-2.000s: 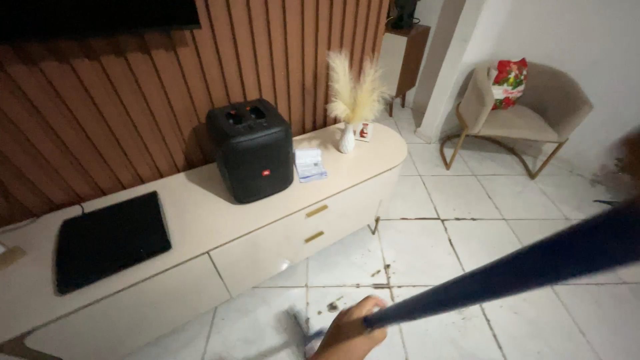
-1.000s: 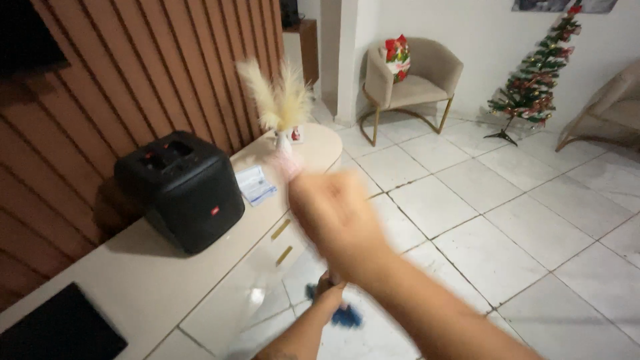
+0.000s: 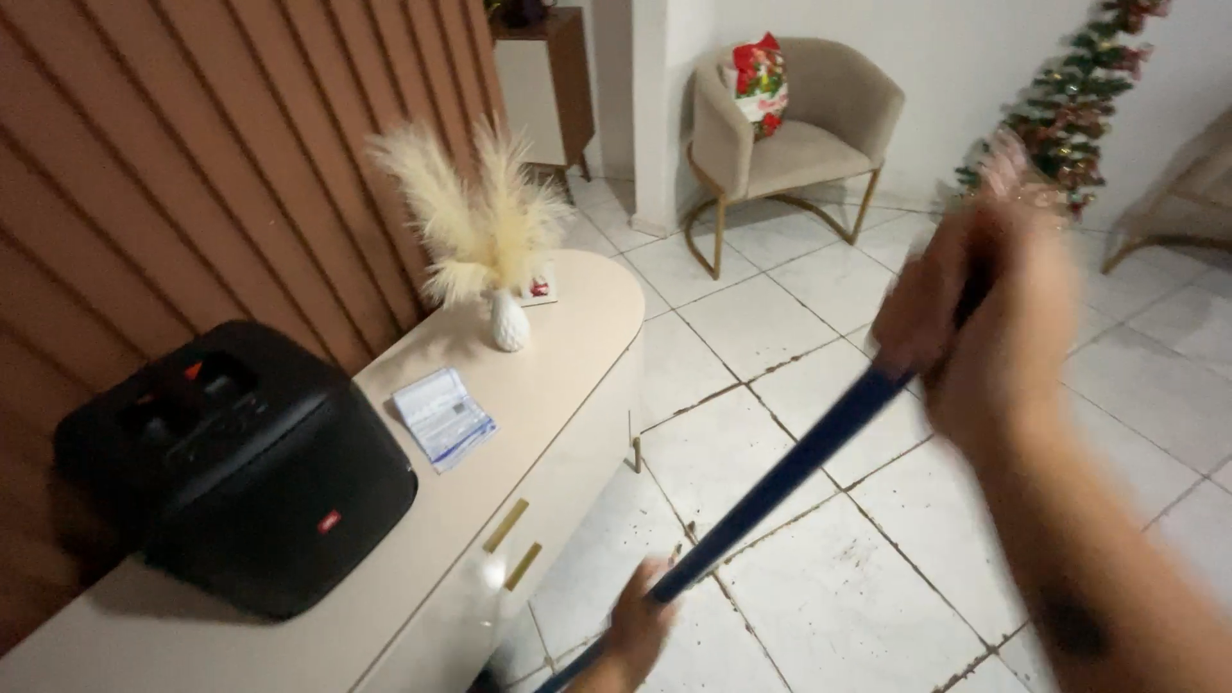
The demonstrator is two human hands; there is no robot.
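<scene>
A long blue broom handle (image 3: 789, 481) slants from the bottom centre up to the right, over the floor beside the cabinet. My left hand (image 3: 635, 621) is wrapped around its lower part, near the cabinet's drawer front. Higher up, at the right, my right hand (image 3: 982, 308) grips the upper end; motion blur hides how the fingers lie. The broom's head is mostly out of view, with only a dark patch low beside the cabinet.
The cream cabinet (image 3: 577, 385) at the left bears a black JBL speaker (image 3: 279, 472), papers (image 3: 443, 419) and a white vase (image 3: 509, 322) with pampas grass. Debris (image 3: 693, 529) dots the tiled floor. Behind stand a beige armchair (image 3: 818, 159) and a Christmas tree (image 3: 1068, 106).
The view has swung right, bringing the Christmas tree in. My right hand, blurred near the vase one second ago, now appears farther right. The blue bristles seen then by the cabinet are mostly out of view.
</scene>
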